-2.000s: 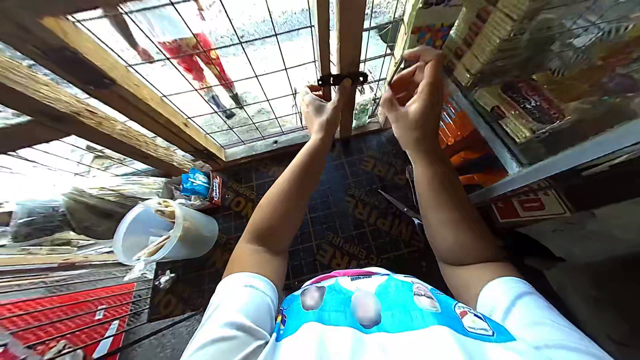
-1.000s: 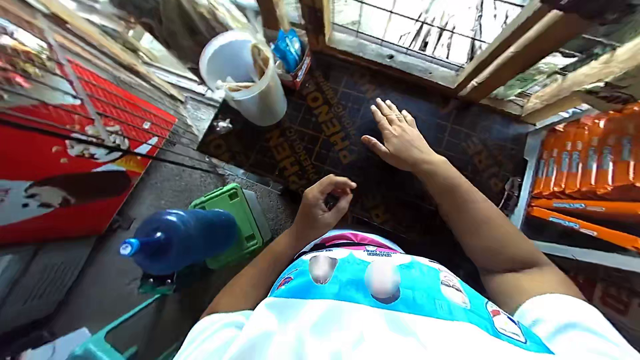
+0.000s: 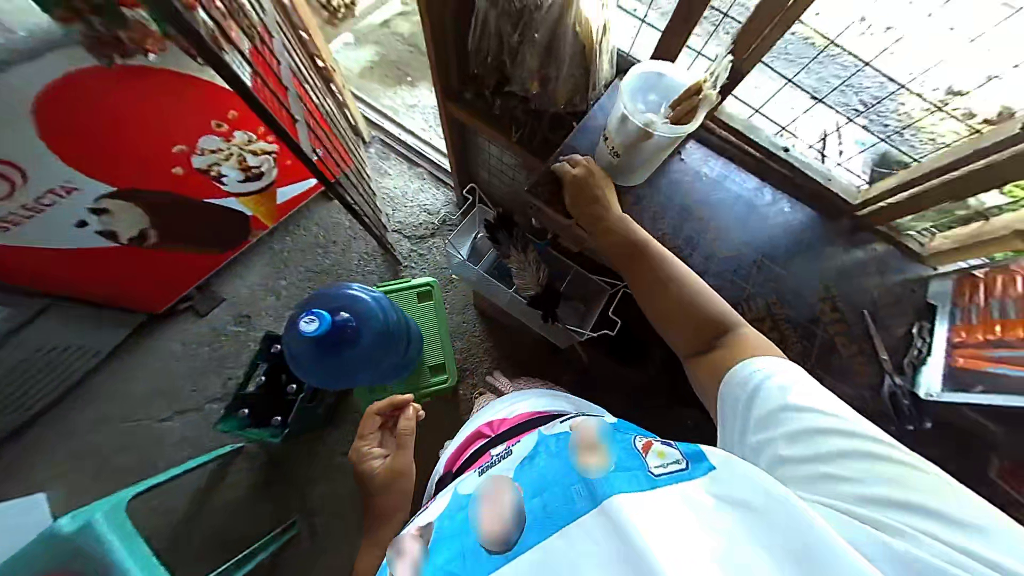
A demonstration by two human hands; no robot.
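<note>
My right hand (image 3: pixel 588 192) reaches to the corner of a dark countertop (image 3: pixel 720 208), its fingers curled over the edge. Just beyond it stands a white translucent plastic container (image 3: pixel 636 148) with brown and whitish pieces sticking out at its rim. My left hand (image 3: pixel 388 436) hangs low in front of my shirt, fingers loosely curled with the thumb by the index finger, and nothing shows in it. Near that hand are a big blue water bottle (image 3: pixel 360 340) and a green plastic crate lid (image 3: pixel 424 320). Scissors (image 3: pixel 892 372) lie on the counter at the right.
A wire basket (image 3: pixel 512 296) with a feather duster sits below the counter corner. A dark bottle crate (image 3: pixel 276 392), a green plastic stool (image 3: pixel 112 520) and a red freezer (image 3: pixel 160 264) are at the left. Wood-framed mesh (image 3: pixel 864 88) borders the counter; a tray of orange packets (image 3: pixel 988 320) is at the right.
The view has swung far to the left. Both hands have left the latch on the mesh frame. My right hand has gone from flat on the countertop to its edge beside the white container.
</note>
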